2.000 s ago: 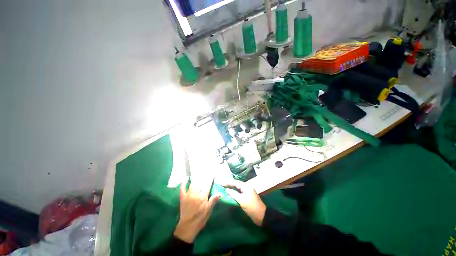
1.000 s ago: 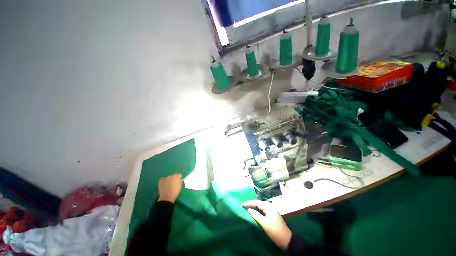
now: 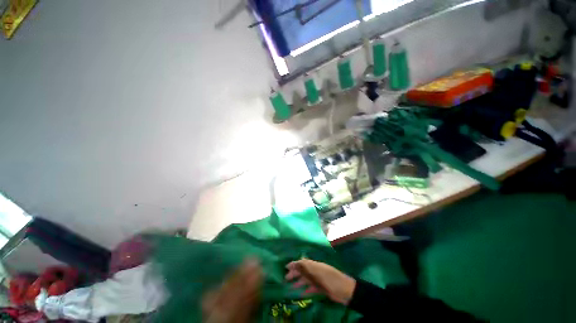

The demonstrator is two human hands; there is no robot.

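A green garment piece (image 3: 252, 243) lies bunched over the front edge of the machine table, its upper end brightly lit beside the overlock machine (image 3: 338, 173). Yellow print shows on its lower part. My left hand (image 3: 235, 293) is blurred at the bottom, over the cloth; its grip cannot be made out. My right hand (image 3: 319, 277) is over the cloth near the yellow print, fingers partly bent and apart, with no clear grip on it.
Green thread cones (image 3: 345, 73) stand behind the machine. Tangled green strips (image 3: 410, 135), an orange box (image 3: 451, 88) and black rolls with yellow ends lie at right. A large green cloth pile (image 3: 505, 252) is at lower right. Bagged red and white goods (image 3: 120, 293) are at left.
The cloth has left the table's left part and is gathered towards me, its left part raised and blurred. My left hand has moved down. My right hand has moved slightly down and left. The view has shifted.
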